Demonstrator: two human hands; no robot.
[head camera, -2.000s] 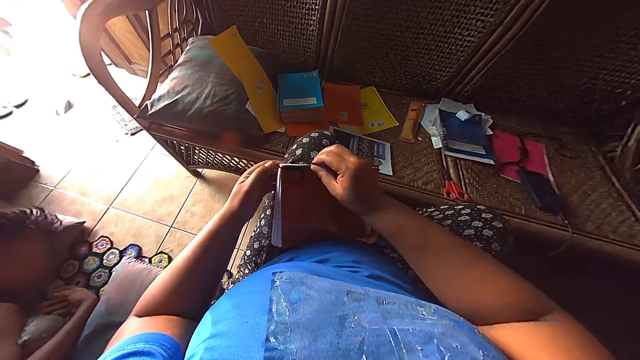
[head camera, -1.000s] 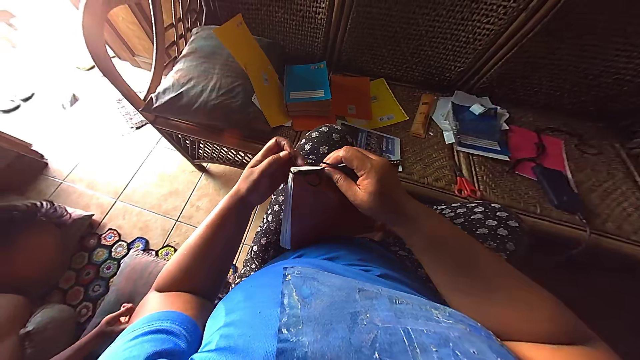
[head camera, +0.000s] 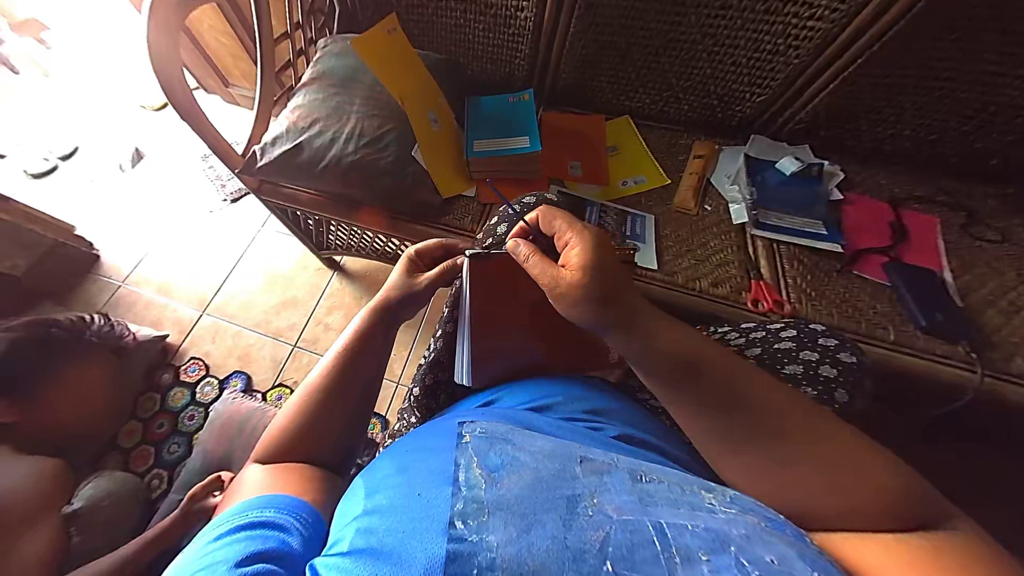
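Note:
On my lap stands a notebook with a reddish-brown cover (head camera: 536, 320), its white page edges facing left. My left hand (head camera: 428, 272) pinches the notebook's upper left corner between thumb and fingers. At its top edge is my right hand (head camera: 568, 264), with a thin dark strip (head camera: 506, 197), perhaps a pen or cord, sticking up from between the thumb and fingers. What the fingertips press on is too small to tell. Behind my knee, a stack of notebooks with a blue top cover (head camera: 502, 124) lies on the woven bench beside orange (head camera: 574, 148) and yellow covers (head camera: 628, 164).
Red-handled scissors (head camera: 768, 298), a wooden-looking case (head camera: 695, 176), a dark blue notebook (head camera: 788, 196) on papers, a pink folder (head camera: 896, 232) and a dark corded device (head camera: 924, 296) lie to the right. A cushion (head camera: 344, 128) is at the bench's left end. Another person (head camera: 64, 400) lies low at left.
My left hand has come down onto the notebook's corner. A thin dark strip now shows upright at my right hand, and the notebook's cover faces up more fully than one second ago.

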